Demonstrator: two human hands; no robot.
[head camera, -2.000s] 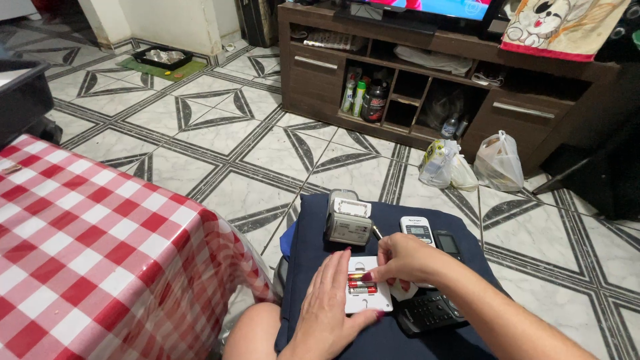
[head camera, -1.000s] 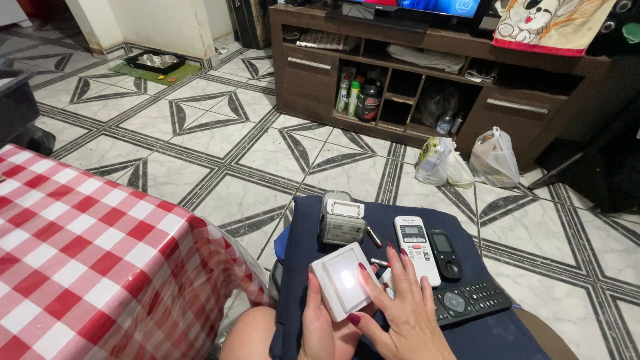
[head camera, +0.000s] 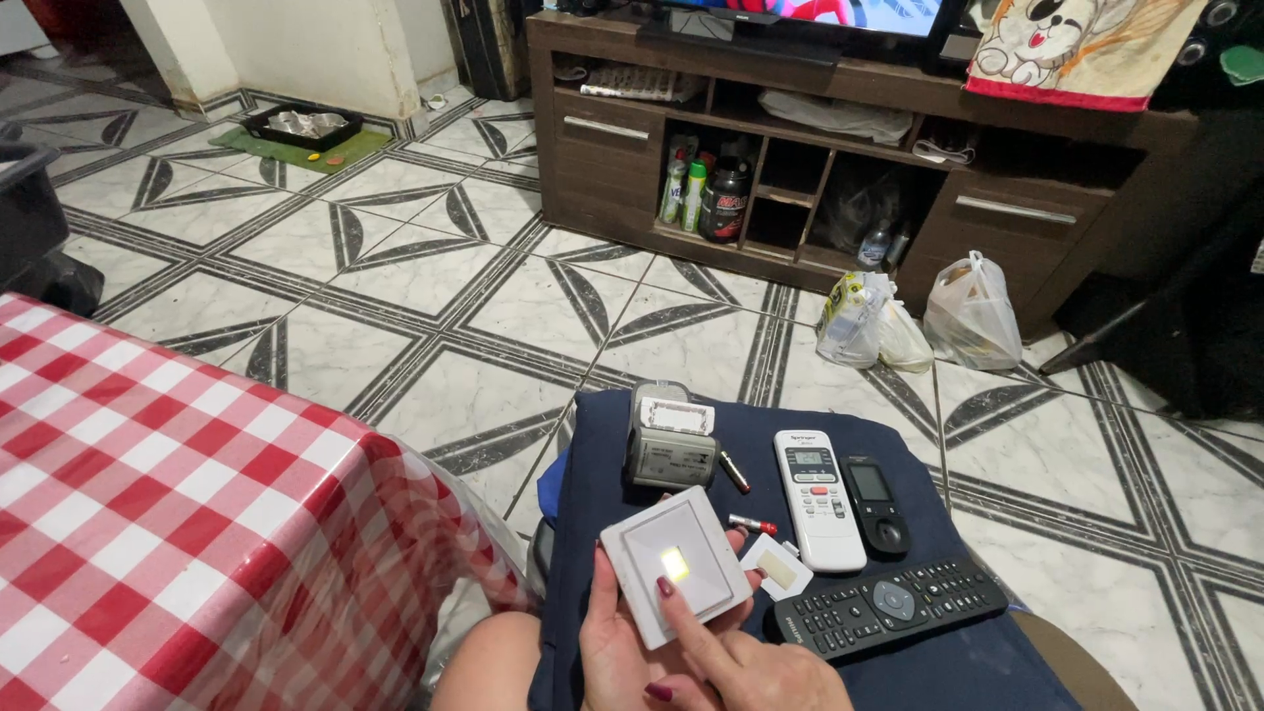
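My left hand (head camera: 617, 632) holds a square white push light (head camera: 681, 553) with a small yellow glow at its middle. The index fingertip of my right hand (head camera: 741, 662) touches its face. Beside it on a dark blue cushion (head camera: 602, 444) lie a small white battery cover (head camera: 777, 567), an AA battery (head camera: 752, 523) and another battery (head camera: 735, 472). A grey device with a label (head camera: 673, 449) is behind the light. To the right are a white air-conditioner remote (head camera: 818, 504), a small black device with a screen (head camera: 875, 506) and a black Philips remote (head camera: 889, 610).
A table with a red-and-white checked cloth (head camera: 178, 494) stands at the left. Ahead, a brown wooden TV stand (head camera: 839, 128) holds bottles, with plastic bags (head camera: 973, 311) on the tiled floor before it. A black tray (head camera: 301, 126) lies on a green mat farther back.
Two seconds ago the light's battery side faced up, with my right fingers at its batteries. It has been turned over, and my right index finger has come onto its front, which glows at the middle.
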